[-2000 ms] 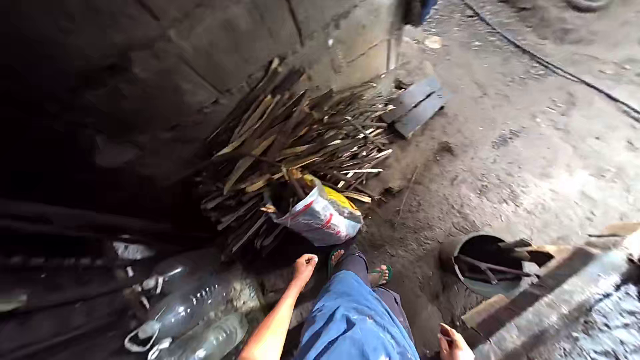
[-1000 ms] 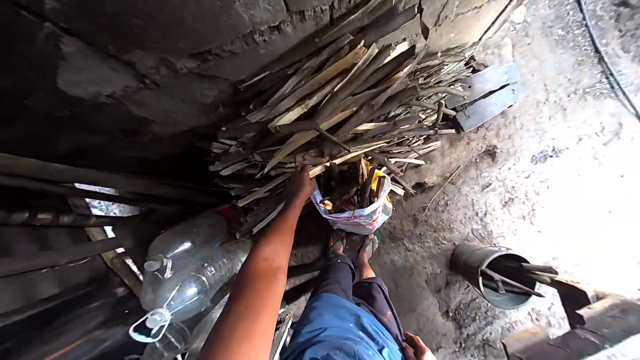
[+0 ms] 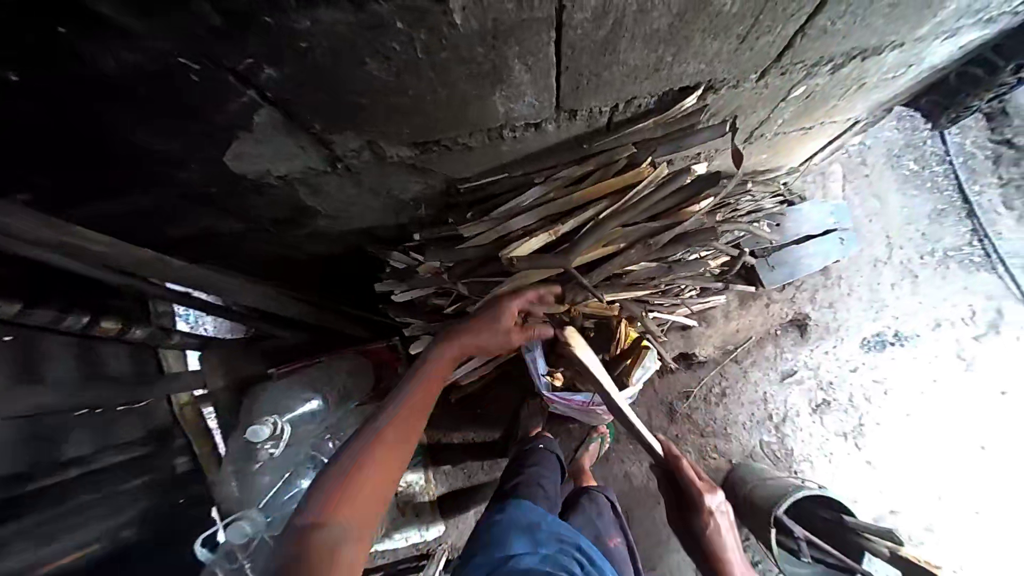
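Observation:
A split stick of firewood (image 3: 610, 392) slants over an opened plastic sack (image 3: 588, 408), its lower end gripped by my right hand (image 3: 694, 498). Near the stick's upper end is my left hand (image 3: 512, 322), fingers spread and partly curled at the sack's left rim; no piece shows in it. Short wood pieces and something yellow fill the sack, which stands in front of my feet. Behind it a large pile of split firewood (image 3: 608, 216) lies along the wall.
Large clear plastic bottles (image 3: 300, 424) lie at left beside wooden slats (image 3: 104, 248). A concrete block wall (image 3: 640, 56) rises behind the pile. A grey flat slab (image 3: 808, 244) lies at its right end. A bucket (image 3: 768, 504) holding sticks is at lower right.
My right hand has come up from beside my leg and now holds a stick. My left hand, at the woodpile beside the sack one second ago, is now nearer the stick's upper end.

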